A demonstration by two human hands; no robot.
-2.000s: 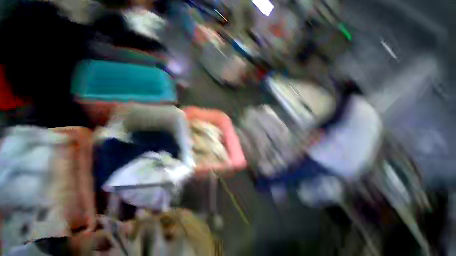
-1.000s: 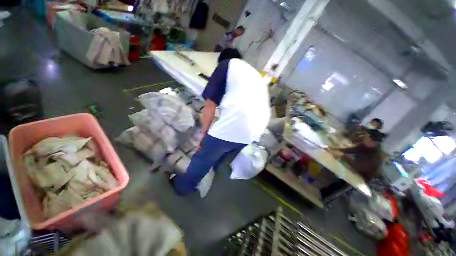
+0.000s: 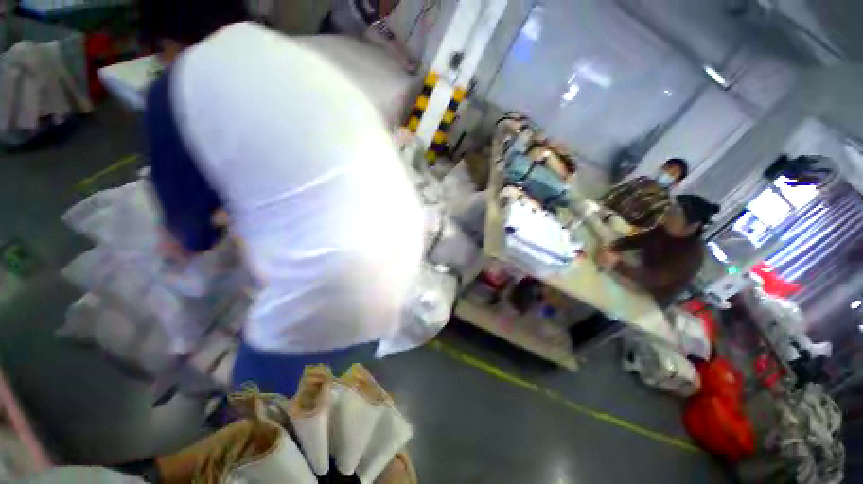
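A gathered beige curtain panel [image 3: 350, 421] shows at the bottom edge, close in front of me. Its pleated end stands up in rounded folds, tan on one side and paler on the other. The rest of the panel is cut off by the frame's edge. Neither of my hands can be made out, so I cannot see how the panel is held.
A person in a white and navy top [image 3: 303, 189] bends close ahead, over stacked whitish bags [image 3: 123, 284]. A worktable [image 3: 615, 298] with cloth bundles stands ahead right, two people behind it. Red bags [image 3: 719, 416] lie right; a yellow line [image 3: 558, 399] crosses the floor.
The bending person is much nearer and larger. The pink bin has slid almost out at the lower left, and the steel tubes have left the view. The curtain folds show more sharply.
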